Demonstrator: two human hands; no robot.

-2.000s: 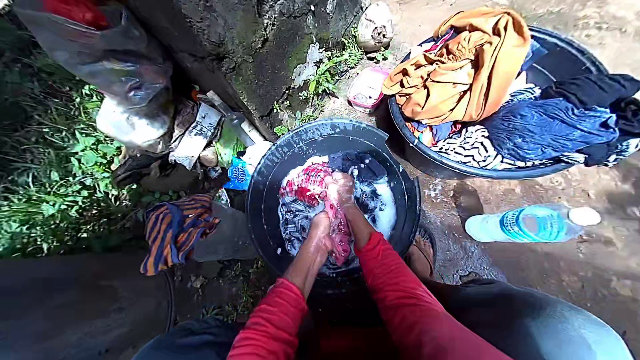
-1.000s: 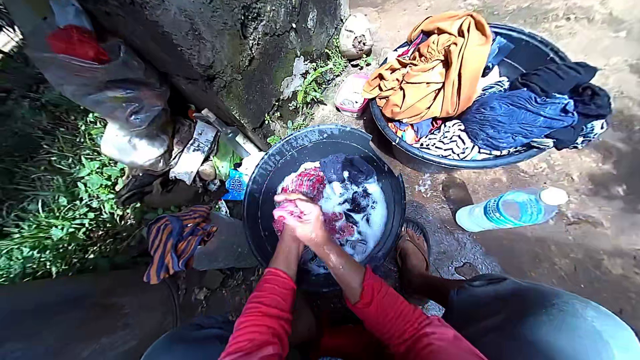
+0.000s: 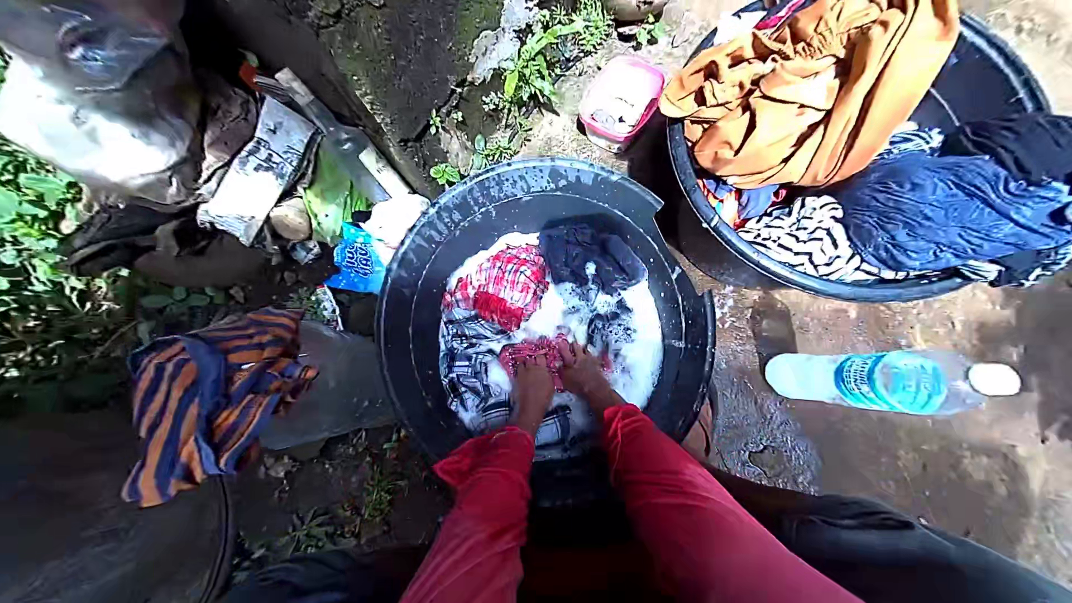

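Note:
In a black plastic tub (image 3: 419,251) with a broken rim, clothes lie in foamy water. My left hand (image 3: 533,381) and my right hand (image 3: 584,370) are side by side on a wet red cloth (image 3: 529,350), each gripping part of it at the suds. Just above them lies a red and white plaid cloth (image 3: 507,285), which may be part of the same piece. A dark garment (image 3: 590,255) floats at the upper right of the water, and a black and white plaid cloth (image 3: 469,356) lies to the left of my hands.
A second black tub (image 3: 712,226) at the upper right holds an orange garment (image 3: 812,92) and a blue garment (image 3: 946,209). A plastic bottle (image 3: 892,382) lies on the wet ground. Near the wall sits a pink container (image 3: 621,100). A striped cloth (image 3: 209,394) and litter are at left.
My hands, clasped together around the red cloth above the suds a second ago, are now apart and lower, down at the water with it.

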